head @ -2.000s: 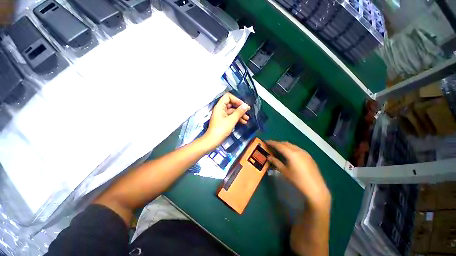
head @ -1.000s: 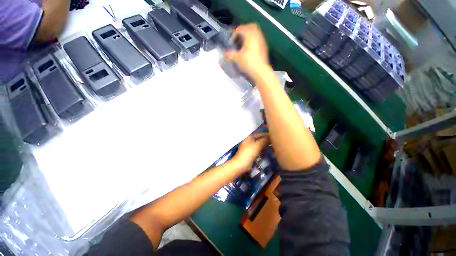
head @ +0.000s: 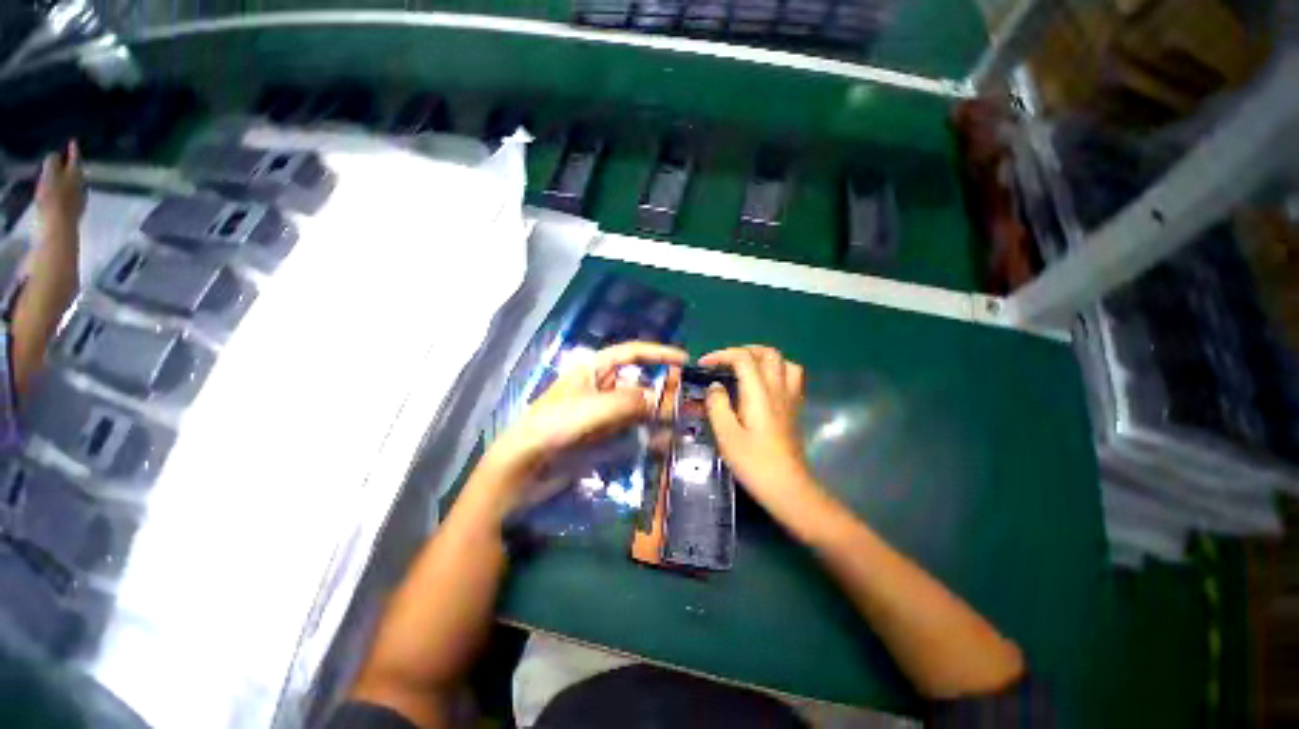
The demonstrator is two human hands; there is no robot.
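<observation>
A dark housing (head: 700, 499) lies hollow side up on the orange locating jig (head: 650, 546), whose left edge shows beside it. My right hand (head: 758, 416) grips the housing's far end, with thumb and fingers around its right side. My left hand (head: 577, 410) is at the far left corner of the jig, fingers bent and blurred; whether it holds anything cannot be told. The glossy die-cut adhesive sheet (head: 606, 313) lies left of the jig, partly under my left hand and forearm.
At left a blister tray holds rows of housings (head: 178, 278) beside a white interleaf sheet (head: 306, 342). Beyond a pale rail (head: 798, 262), several housings (head: 665, 188) sit on the green conveyor. Stacked trays (head: 1175, 342) stand at right. Another person's arm (head: 50, 271) shows at far left.
My right hand has come back from the tray's far corner, and a housing now lies on the jig, which was bare. My left hand has moved from the adhesive sheet to the jig. The view has turned.
</observation>
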